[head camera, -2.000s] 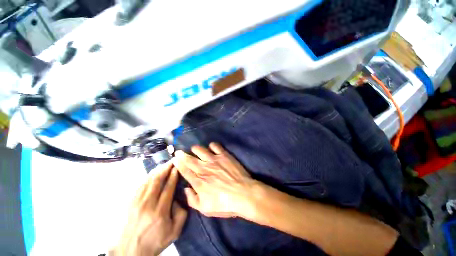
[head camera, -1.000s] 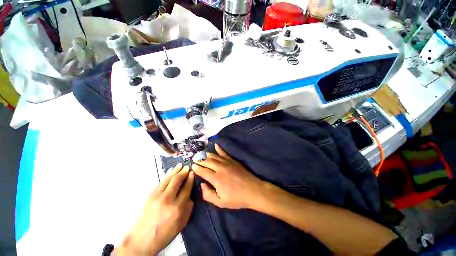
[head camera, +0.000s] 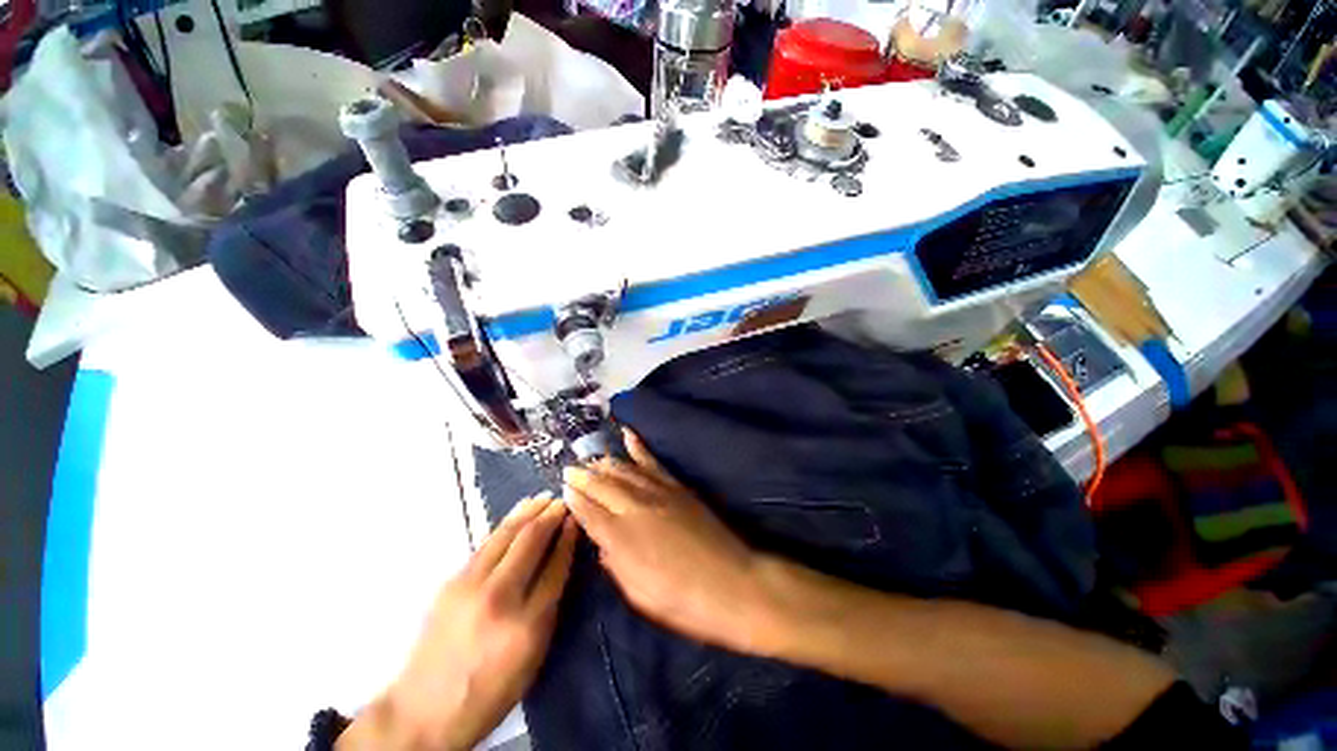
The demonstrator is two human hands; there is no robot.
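Note:
The dark navy denim garment [head camera: 880,484] lies bunched under the arm of the white sewing machine [head camera: 763,220] and runs down to the lower edge. A dark strip of cloth [head camera: 506,477] shows just left of the presser foot area [head camera: 572,426]. My left hand [head camera: 491,624] lies flat at the cloth's left edge, fingertips close to the foot. My right hand [head camera: 667,543] lies flat on the denim, its fingertips beside my left ones. The needle and exact seam edge are too small or hidden to tell.
A black control panel [head camera: 1026,242] is at the head's right end. An orange cord [head camera: 1082,411] hangs beside a dark phone-like slab [head camera: 1034,393]. More dark cloth [head camera: 286,264] and pale bags [head camera: 103,176] lie behind the machine. A red container [head camera: 826,56] stands at the back.
The view has tilted up since the first frame, showing more of the machine's top. The dark strip left of the foot shows more. Both hands stay near the foot.

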